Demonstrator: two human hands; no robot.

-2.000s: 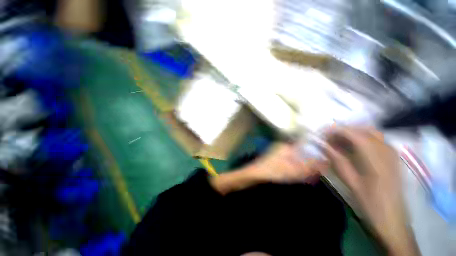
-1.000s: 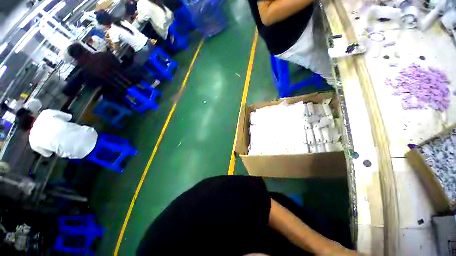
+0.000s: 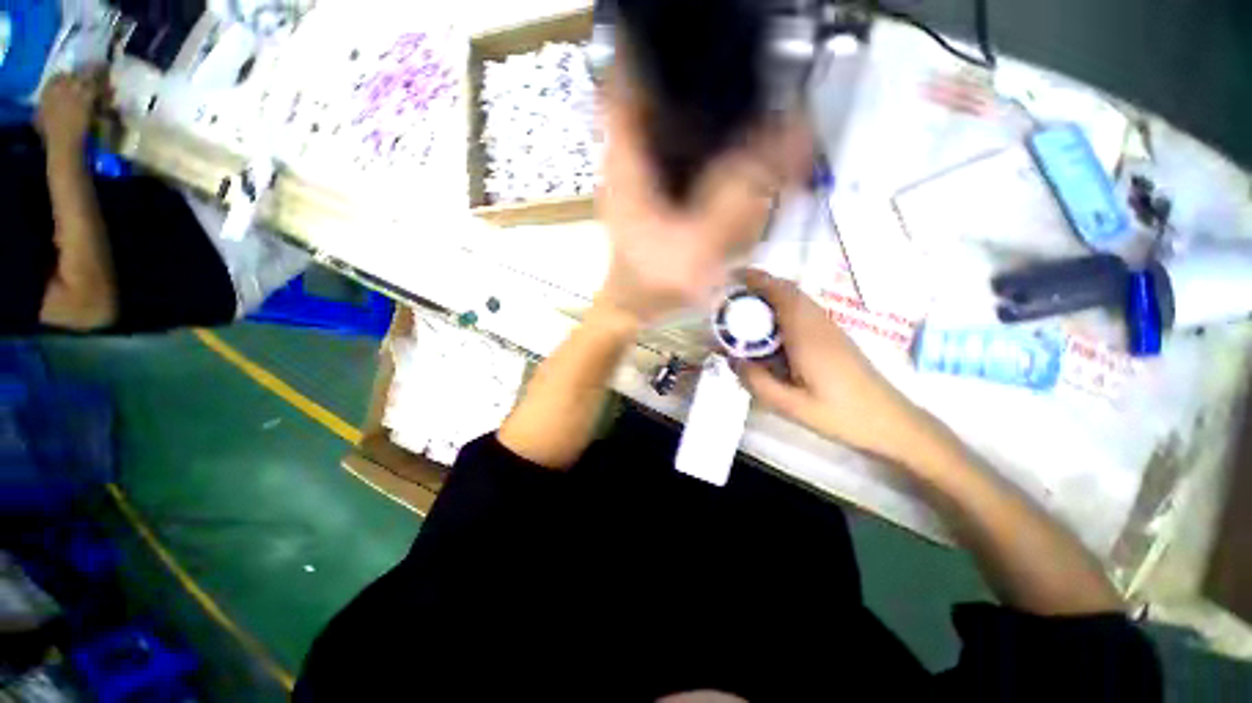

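My right hand (image 3: 810,371) holds a white device body at the bench's front edge. Its round ringed end (image 3: 748,324) faces up between thumb and fingers. A flat white handle piece (image 3: 714,429) hangs below it; whether they are joined is unclear. A small dark part cluster (image 3: 669,375) lies just left of the handle. My left hand (image 3: 680,234) is raised above and left of the device, blurred, with its fingers around a thick black electric screwdriver (image 3: 693,69). The screwdriver's tip is not clearly visible.
A carton of small white parts (image 3: 542,131) and a purple-pink pile (image 3: 405,96) lie on the bench at left. A floor carton (image 3: 446,392) stands below. Light-blue packets (image 3: 1078,179) and a dark object (image 3: 1060,289) lie at right. Another person's arm (image 3: 76,206) shows far left.
The view has swung from the aisle to the bench. Both my hands are now in view, the right with the device and the left with the screwdriver.
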